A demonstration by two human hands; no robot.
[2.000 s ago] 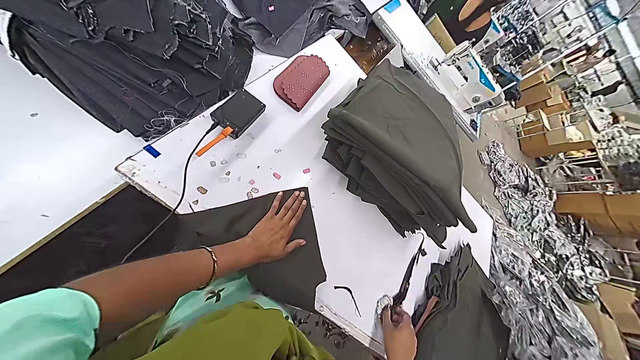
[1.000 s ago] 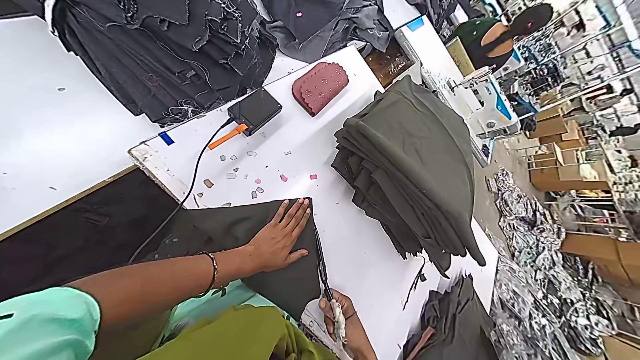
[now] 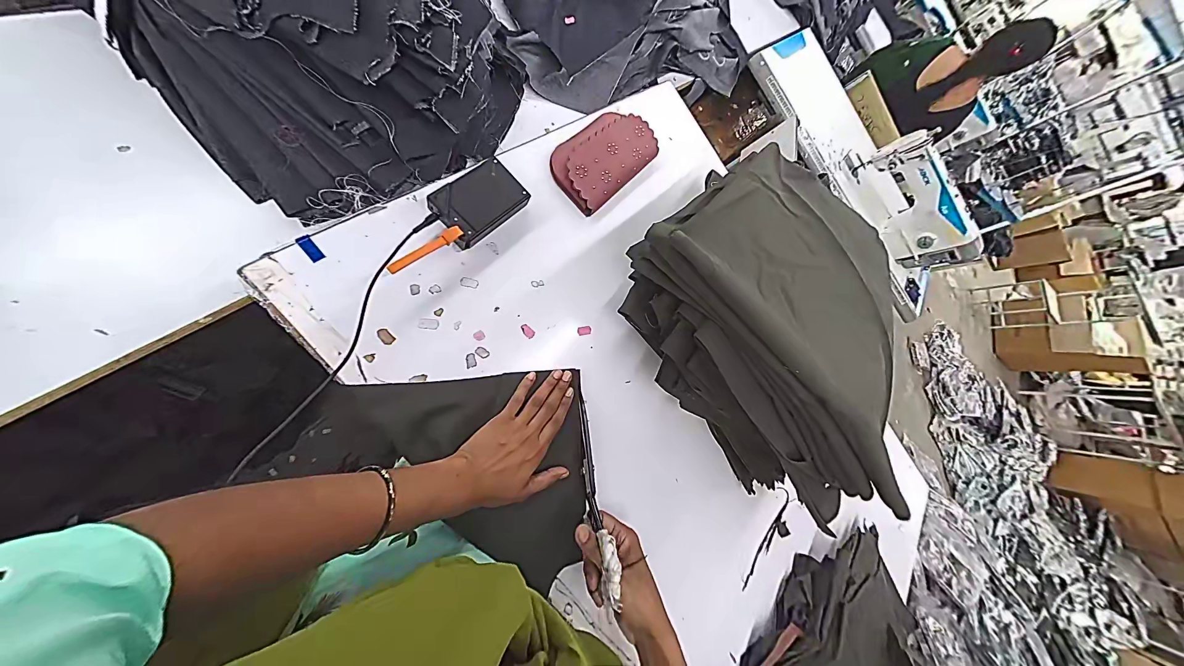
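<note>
My left hand lies flat, palm down, on a dark fabric panel at the edge of the white table. Scissors with white wrapping around the handle are in my right hand, their blades lying along the panel's right edge. A folded stack of dark olive fabric rests to the right of the panel. Below that stack sits a smaller heap of dark fabric. Whether the blades are parted cannot be told.
A black box with a cable, an orange strip and a maroon scalloped case lie on the table. Dark cloth piles stand behind. Farther right are a sewing machine, a person, cardboard boxes and bundled material.
My right hand with the scissors has moved left from beside the smaller fabric heap to the panel's right edge. My left hand stays flat on the panel.
</note>
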